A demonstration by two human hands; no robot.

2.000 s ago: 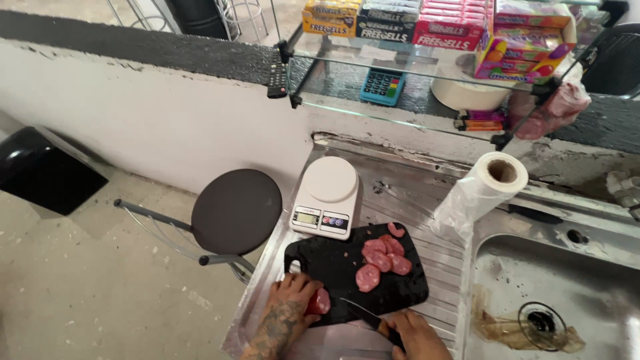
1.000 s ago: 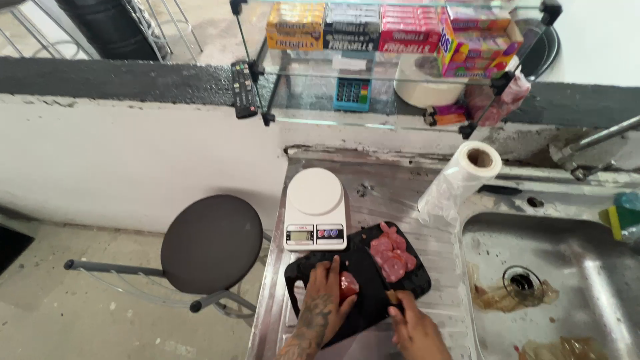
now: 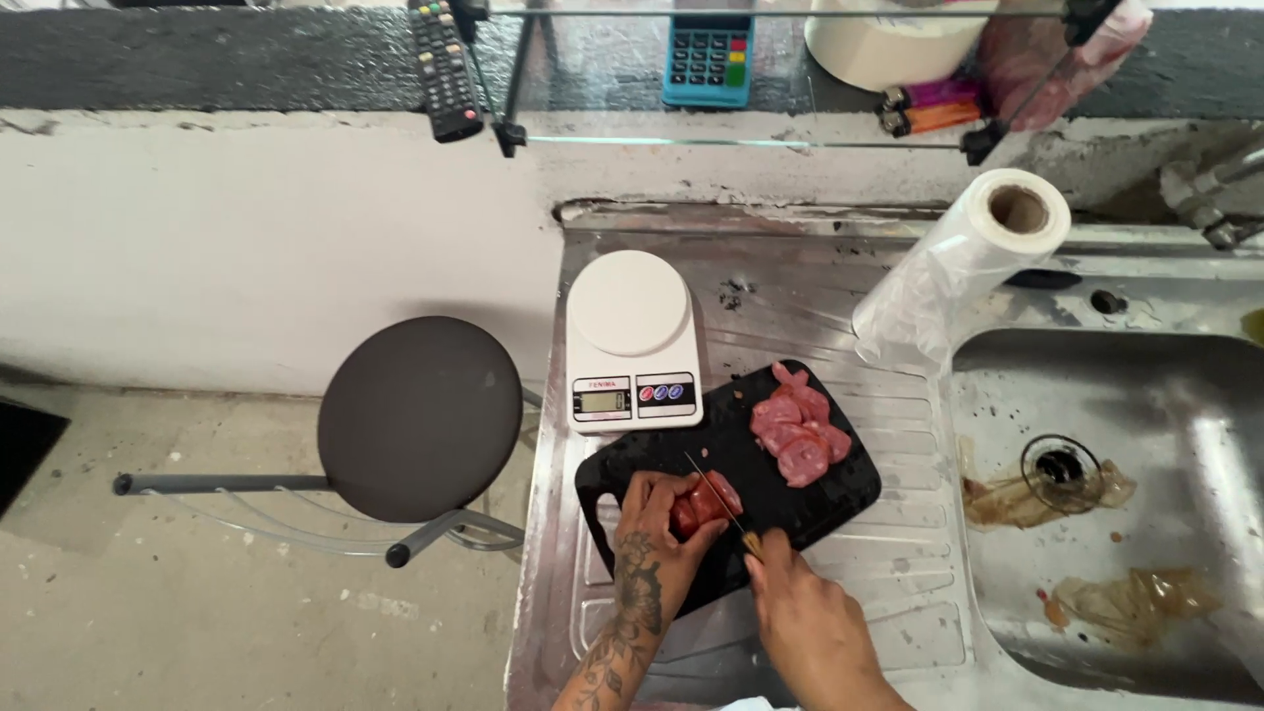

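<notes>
On a black cutting board (image 3: pixel 790 513) lies a piece of red sausage or meat (image 3: pixel 703 504), held down by my left hand (image 3: pixel 660 533). My right hand (image 3: pixel 805 602) grips a knife (image 3: pixel 752 543) by its handle, the thin blade lying across that piece beside my left fingers. Several pink-red slices (image 3: pixel 802 425) form a loose pile on the board's upper right part. The board's hand slot shows to the left of my left hand. A white digital kitchen scale (image 3: pixel 632 336) stands just behind the board, with nothing on its round platform.
A roll of clear plastic bags (image 3: pixel 948 257) stands on the steel drainboard (image 3: pixel 889 592). On the right, the sink (image 3: pixel 1185 513) holds wet casings or scraps. A black stool (image 3: pixel 420 420) stands left. Above are a glass shelf, a remote control (image 3: pixel 446 74) and a blue card terminal (image 3: pixel 709 59).
The knife, held beside the piece two seconds ago, now lies across it. My left hand remains at the piece. The view has moved down and closer.
</notes>
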